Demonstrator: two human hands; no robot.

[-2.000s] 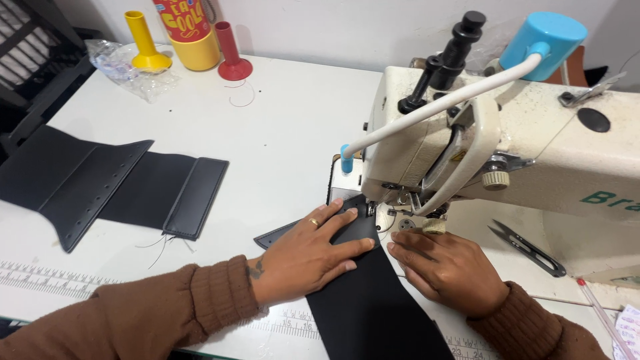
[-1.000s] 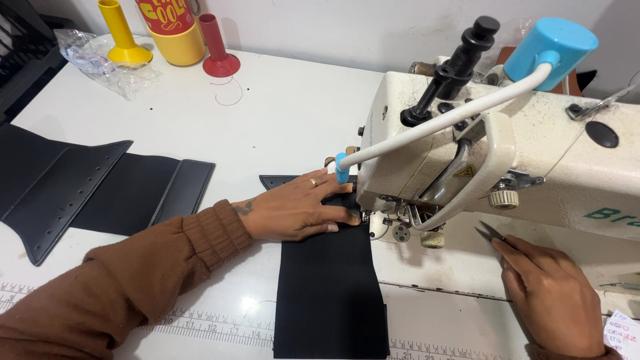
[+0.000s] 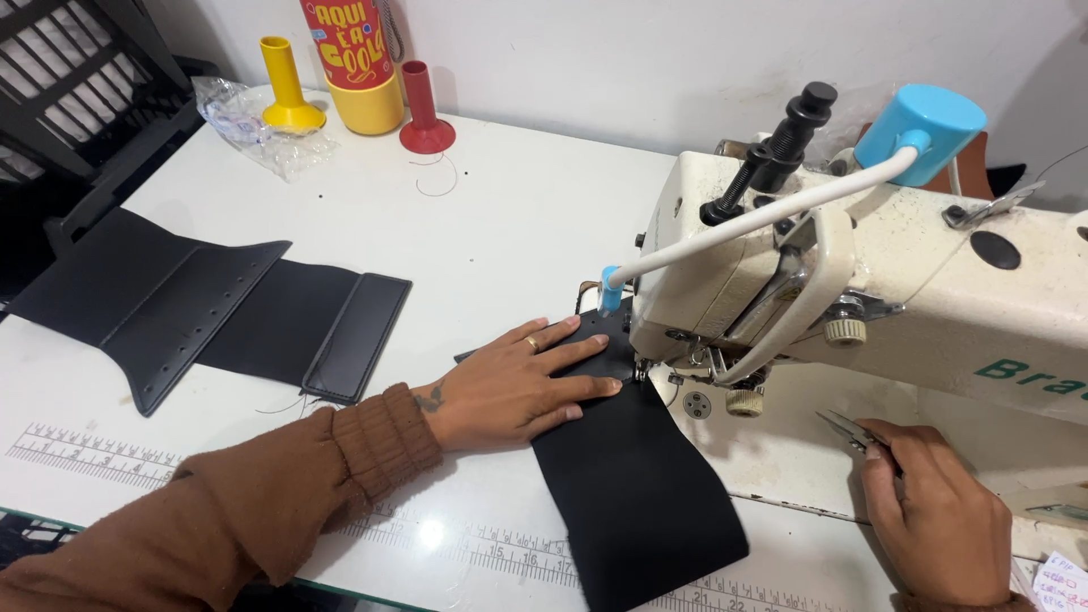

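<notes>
My left hand lies flat with spread fingers on a black leather-like piece, its fingertips just left of the presser foot of a cream industrial sewing machine. The piece's upper end is at the foot, and its long part hangs toward the table's front edge. At the right, my right hand holds thread snips, blades pointing up and left. Whether the foot is raised cannot be told.
Other black stitched pieces lie at left near a black plastic crate. Behind stand a yellow spool holder, a red one and a bottle. A lamp with a bent white arm is on the machine. Printed rulers run along the front.
My right hand was beside the needle area, then moved right to the snips, which lay on the machine bed, and now holds them. The lower part of the black piece has swung right since one second ago.
</notes>
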